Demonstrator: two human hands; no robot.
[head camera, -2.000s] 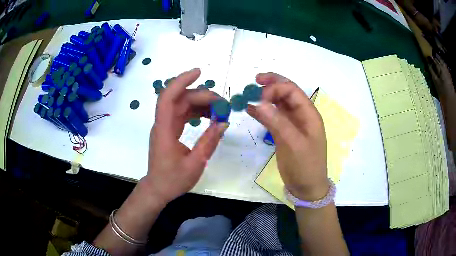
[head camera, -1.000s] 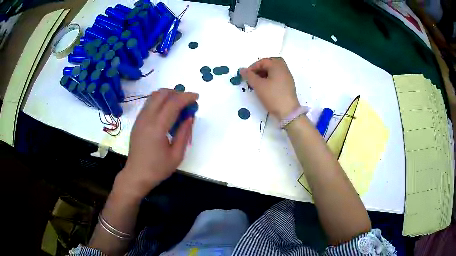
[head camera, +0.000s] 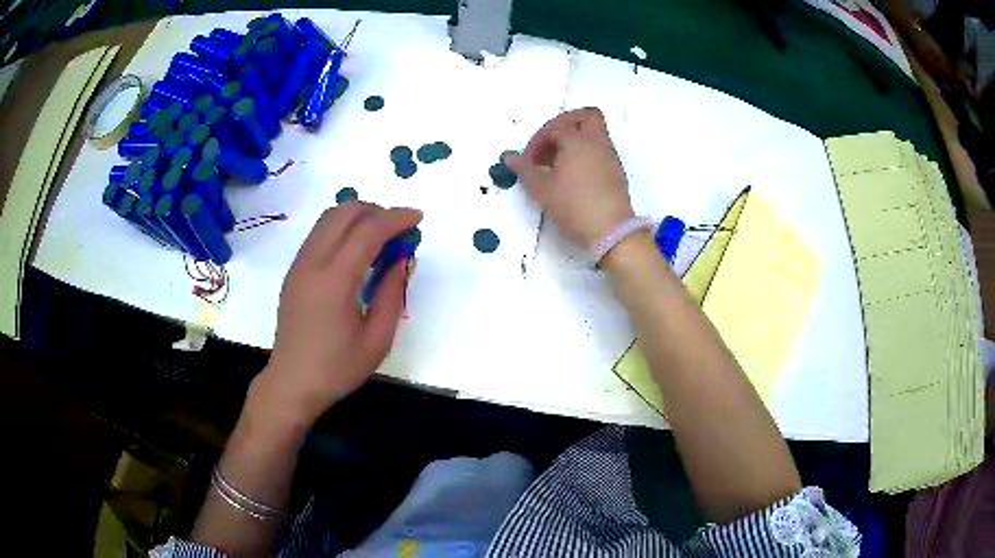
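My left hand (head camera: 338, 300) holds a blue battery cell (head camera: 385, 270) between thumb and fingers, with a dark green disc at its upper end and a red wire beside it. My right hand (head camera: 573, 180) is low over the white board, its fingertips at a dark green insulating disc (head camera: 503, 174); whether it grips the disc is unclear. Several loose discs lie on the board between the hands, one of them alone (head camera: 486, 240). Another blue cell (head camera: 669, 237) lies beside my right wrist, partly hidden, next to a yellow sheet (head camera: 764, 300) with a raised dark-edged flap.
A heap of blue cells (head camera: 207, 142) with wires stands at left, beside a tape roll (head camera: 114, 111) and pale yellow strips (head camera: 44, 185). A fanned stack of yellow sheets (head camera: 911, 316) is at far right. A grey post (head camera: 480, 27) stands at the board's far edge, before the green belt (head camera: 698, 44).
From two seconds ago, my hands have parted and lowered. My left hand moved left with the cell; my right hand no longer holds up discs and is at the board.
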